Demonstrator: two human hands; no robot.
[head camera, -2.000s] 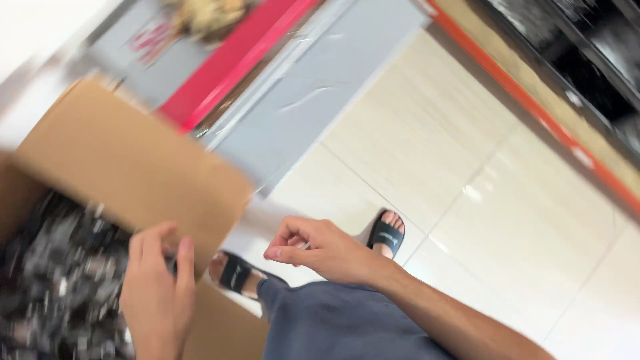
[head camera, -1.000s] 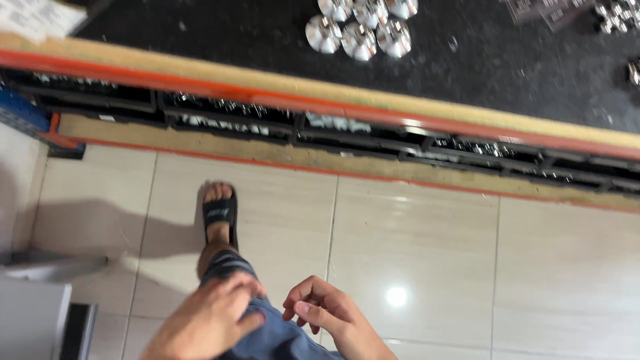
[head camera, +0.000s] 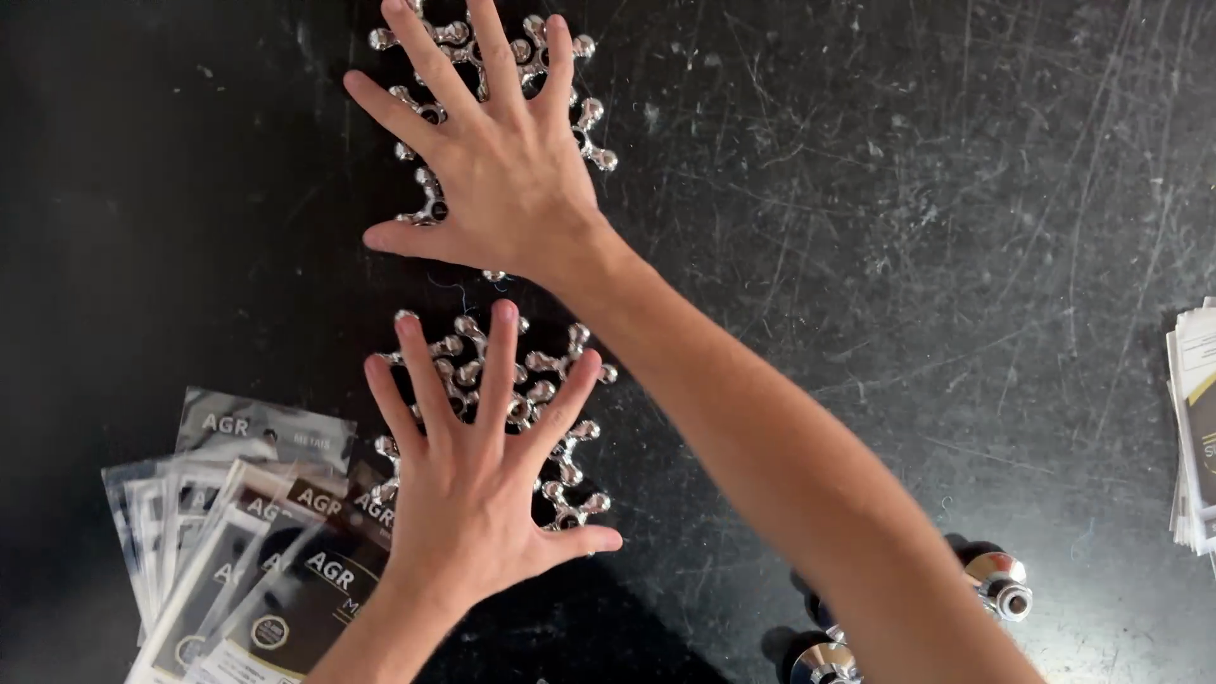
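My right hand (head camera: 503, 180) lies spread, palm down, over a group of small chrome metal parts with rounded knobs (head camera: 597, 138) near the top. Below it, my left hand (head camera: 475, 475) is spread the same way over a second group of the same chrome parts (head camera: 570, 432). All fingers are apart, and the knobbed parts show between and around them. The palms hide the middle of each group. Both groups lie on a scratched black tabletop (head camera: 855, 237).
Several printed plastic packets (head camera: 275, 570) lie fanned out beside my left wrist. A stack of printed packets or cards (head camera: 1197, 427) sits at the right edge. Round chrome fittings (head camera: 997, 584) stand at the lower right, partly behind my right forearm.
The view has moved from the floor and shelf edge to the black tabletop. Both hands, held near my body before, are now spread over the chrome parts.
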